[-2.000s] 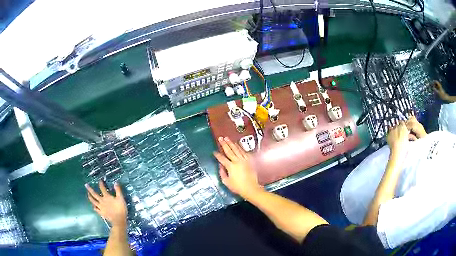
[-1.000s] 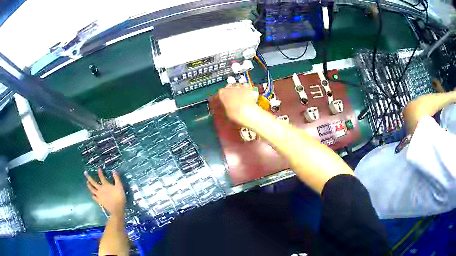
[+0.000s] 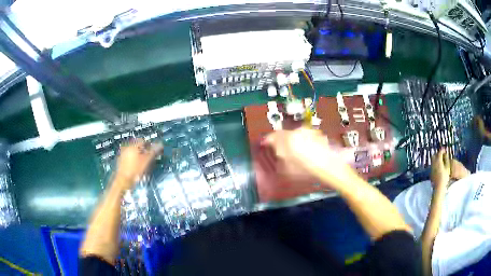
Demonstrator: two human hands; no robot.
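Observation:
The clear blister tray (image 3: pixel 183 178) lies on the green mat, with dark and silvery pieces in its pockets. My left hand (image 3: pixel 134 159) is over the tray's upper left part, fingers bunched; a small piece may be at its fingertips, but blur hides this. The reddish-brown test board (image 3: pixel 274 186) lies right of the tray. My right hand (image 3: pixel 295 148) is over the board's left part, blurred, and covers the left outlets; whether it holds anything cannot be told. White clamps (image 3: pixel 275 116) stand along the board's far edge, with a yellow piece (image 3: pixel 308 114) among wires.
A white-topped test instrument (image 3: pixel 253 51) stands behind the board, with a dark blue-lit screen (image 3: pixel 347 40) to its right. Black cables (image 3: pixel 435 59) hang at right. A white-shirted person (image 3: pixel 457 215) works at another tray (image 3: pixel 430 121). A blue crate (image 3: pixel 67 248) is below the bench edge.
My left hand has moved up over the tray and its spread fingers have drawn together. My right hand came down from the far-left clamp toward the board's middle. The whole view has shifted.

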